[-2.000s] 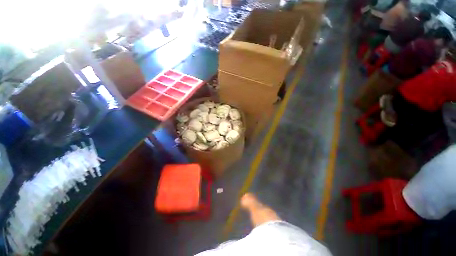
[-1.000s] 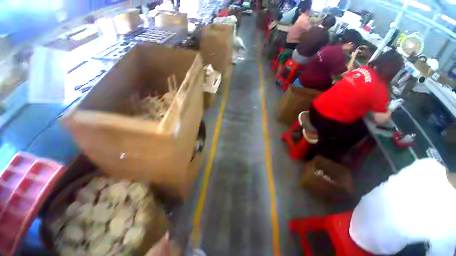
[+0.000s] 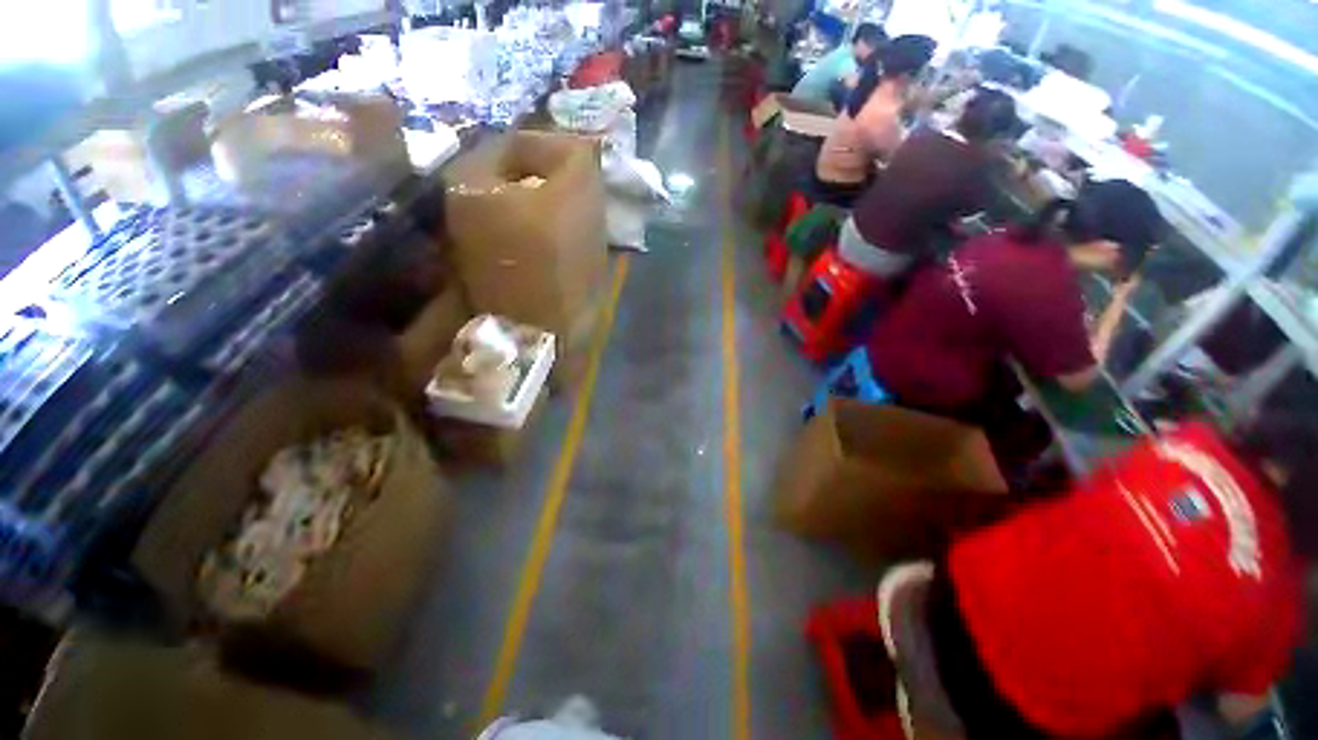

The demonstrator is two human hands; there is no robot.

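Neither of my hands is in view. A bit of white cloth [image 3: 557, 721] shows at the bottom edge, blurred. Nearest in front at the left is an open brown carton [image 3: 383, 557] heaped with off-white parts [image 3: 296, 518]. Behind it, a white foam box [image 3: 494, 385] with a pale, shiny bundle in it sits on a smaller carton beside the aisle. A tall brown carton [image 3: 529, 231] stands further back.
A grey aisle floor [image 3: 636, 492] runs ahead between two yellow lines. Dark racks or trays [image 3: 159, 311] line the left. Several people sit along the right bench, the nearest in a red shirt [image 3: 1127, 578]. Another open carton [image 3: 896, 470] and red stools stand at the right. White sacks [image 3: 614, 159] lie further ahead.
The view has moved forward along the aisle. The red tray and the round heap of off-white parts have left the picture. The person in red is now closer, and the white-clothed person is gone.
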